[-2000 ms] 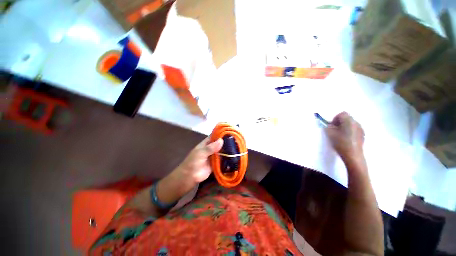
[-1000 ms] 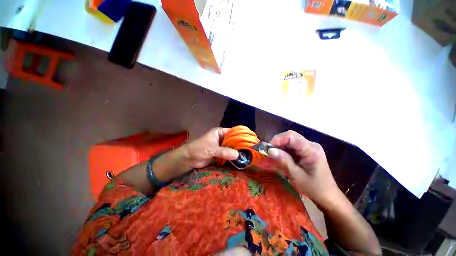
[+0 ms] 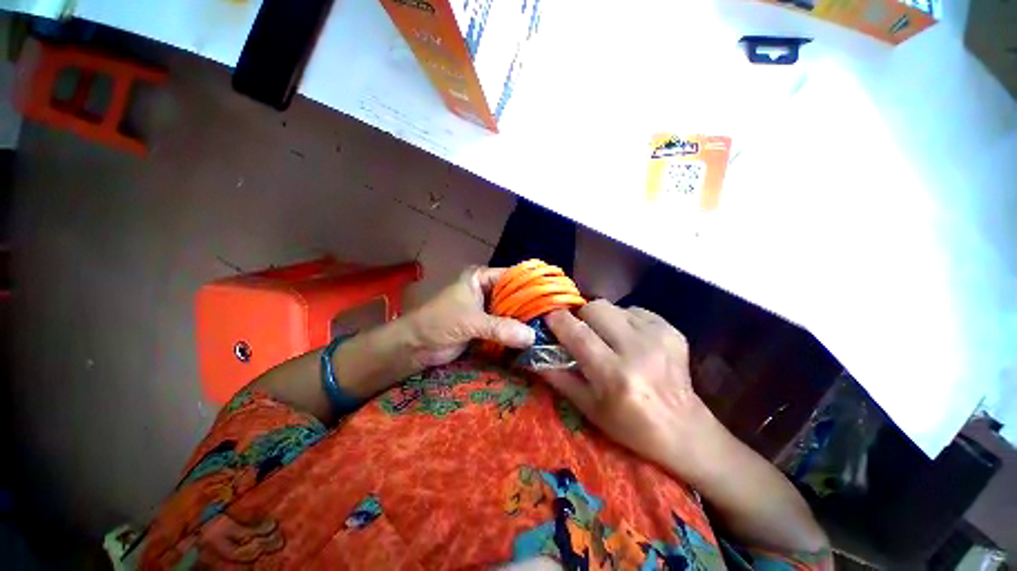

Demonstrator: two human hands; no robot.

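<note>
A coiled orange cord (image 3: 538, 288) is held close to my body, below the table's front edge. My left hand (image 3: 457, 321) grips the coil from its left side, thumb on the front. My right hand (image 3: 630, 363) is on the coil's right side, fingers at its dark centre. A small shiny, clear or silvery piece (image 3: 549, 357) shows between my hands under the dark part; what it is I cannot tell. The right fingertips are partly hidden.
An orange card with a QR code (image 3: 685, 173) and a black hang tab (image 3: 774, 49) lie on the white table (image 3: 602, 134). Retail boxes (image 3: 474, 56) stand at the back, and a black phone (image 3: 284, 50) lies left. Orange stools (image 3: 268, 335) are on the floor.
My right hand has come from over the table to the coil, and its fingers have since moved onto the coil's centre. The view has tilted down, and the coil has turned.
</note>
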